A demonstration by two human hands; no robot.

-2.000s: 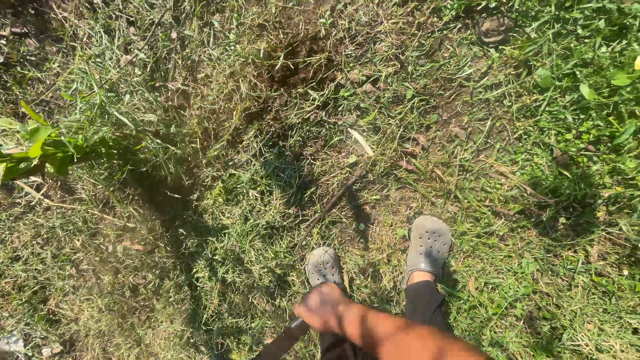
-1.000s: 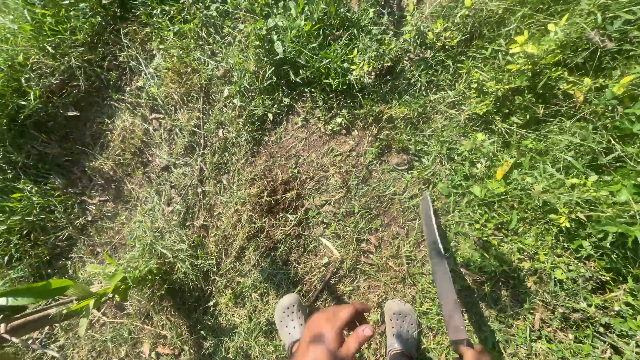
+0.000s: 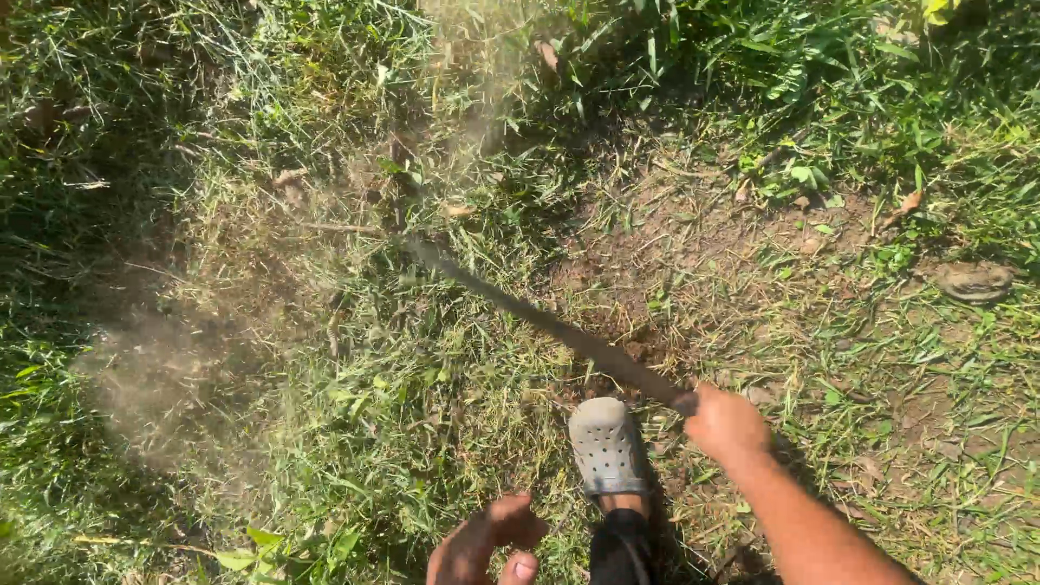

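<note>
My right hand, at the lower right, is closed round the handle of a machete. The long dark blade slants up and left over the grass, and its far end is blurred among the cut stems. At the bottom edge, left of the shoe, my left hand is held with fingers curled and thumb apart, with nothing in it. A grey perforated clog on one foot stands between the two hands.
Cut grass lies around the foot, with bare brown soil ahead and to the right. Dust hangs at the left. Taller green grass grows at the top. A flat round object lies at the right.
The machete, upright at the right a second ago, now slants up and left across the ground. Dust has appeared at the left. The view has shifted, and one clog shows instead of two.
</note>
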